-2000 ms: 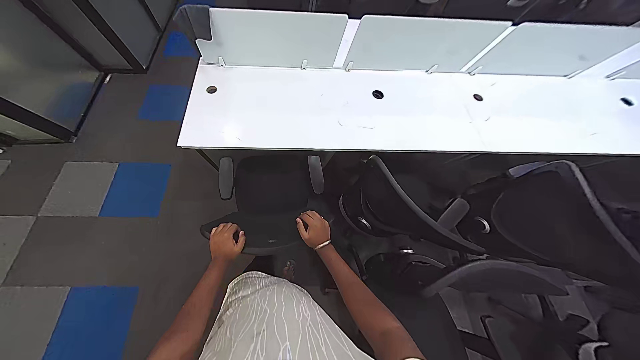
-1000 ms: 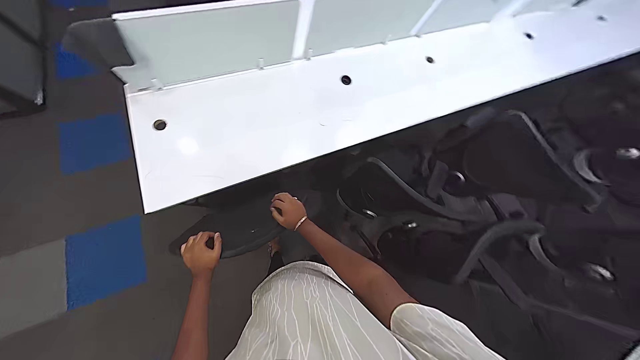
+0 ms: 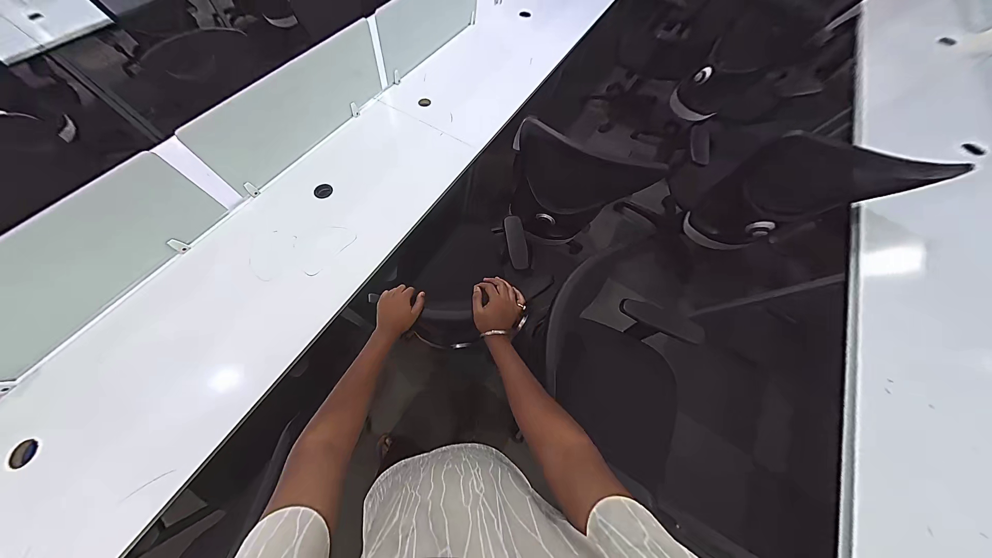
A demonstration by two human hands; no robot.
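Note:
A black office chair [image 3: 449, 314] stands right in front of my body, seen from above, beside the white desk's edge. On the left end of its backrest rests my left hand [image 3: 399, 310], fingers curled over the top. My right hand [image 3: 498, 306], with a bracelet at the wrist, is curled over the right end of the same backrest. Both hands grip the chair; the undersides of the fingers are hidden. The chair's seat and base are dark and hard to make out.
A long white desk [image 3: 271, 287] with frosted divider panels [image 3: 279, 116] runs along the left. Several black office chairs crowd the right, one armchair [image 3: 612, 387] close by my right arm, another [image 3: 581, 174] ahead. A second white desk [image 3: 922, 349] stands at the far right.
The view has swung strongly to the right. The desk that lay across the front now runs along the left. Both hands have stayed on the chair's backrest.

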